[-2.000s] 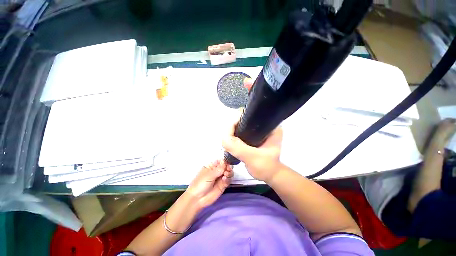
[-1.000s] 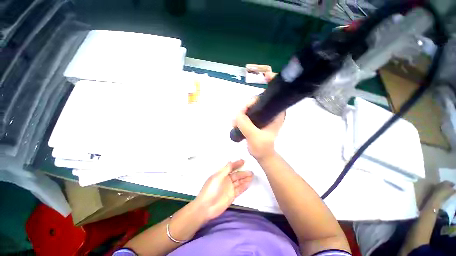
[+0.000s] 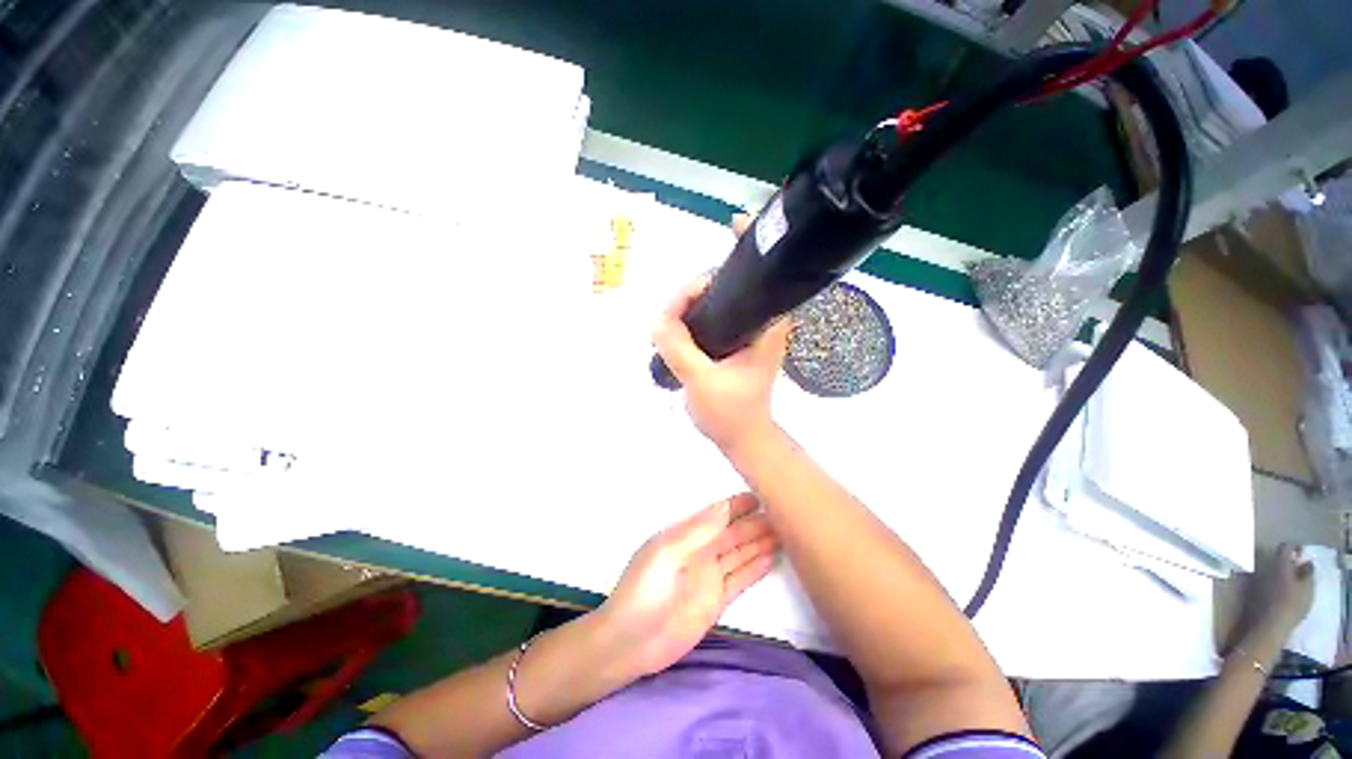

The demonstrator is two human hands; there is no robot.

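My right hand [image 3: 730,371] is closed around the lower part of a black electric screwdriver [image 3: 793,245], which tilts with its nose down to the left over the white bench. My left hand [image 3: 685,581] lies low near the bench's front edge, palm partly up, fingers apart; nothing shows in it. A round dark-rimmed dish of small grey screws [image 3: 839,340] sits just right of the screwdriver. Any white panel under the hands cannot be told from the white surface.
White panel stacks stand at left [image 3: 401,111] and right [image 3: 1164,460]. Orange bits [image 3: 611,260] lie beside the left stack. A clear screw bag [image 3: 1038,304] is behind at right. The thick cable [image 3: 1090,378] curves at right. A red stool [image 3: 126,667] and another person's arm [image 3: 1253,645] show.
The view has turned right. The screwdriver has lifted from beside my left hand, which has opened and come away from it. The screw dish now shows right of the tool.
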